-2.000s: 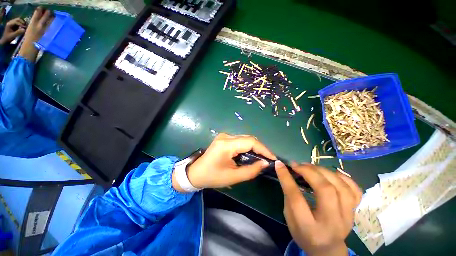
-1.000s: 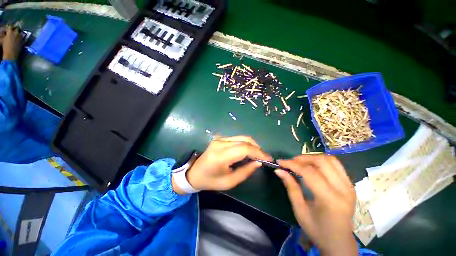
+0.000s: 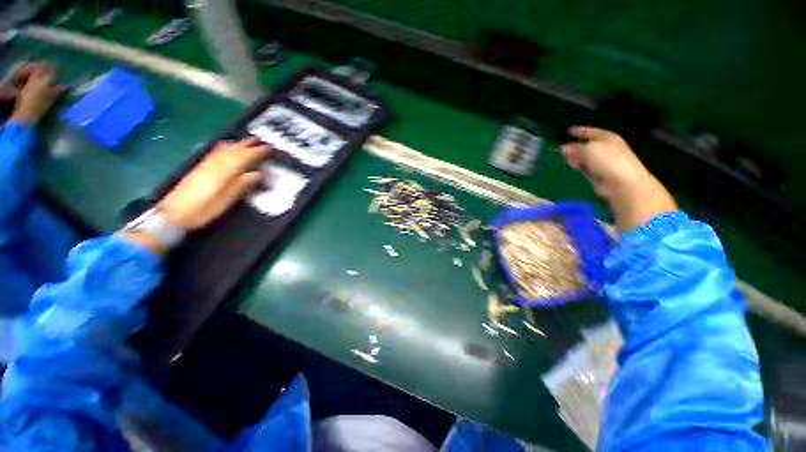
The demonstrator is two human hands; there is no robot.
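Observation:
My left hand [image 3: 212, 185] reaches over the black compartment tray [image 3: 208, 274], its fingertips at the nearest silver-white unit [image 3: 281, 192]; whether it grips the unit is unclear. Two more silver-white units [image 3: 296, 134] lie in pockets farther up the tray. My right hand [image 3: 610, 163] is stretched out over the green strip beyond the pale ledge, its fingers bent and apart from things, with nothing visible in them. A silver-white module plate [image 3: 515, 148] lies on that strip, left of my right hand and not touching it. The picture is blurred.
A blue bin [image 3: 598, 252] of tan strips stands beside my right forearm. A heap of mixed small pieces [image 3: 415, 208] and scattered strips lie on the bench. Adhesive sheets [image 3: 588, 375] are partly under my right sleeve. At left are another blue bin [image 3: 110, 109] and a person's hand [image 3: 34, 91].
My hands have parted: the left moved to the tray, the right out past the ledge. The dark piece held between them no longer shows. A plate now shows on the far strip. The view has shifted.

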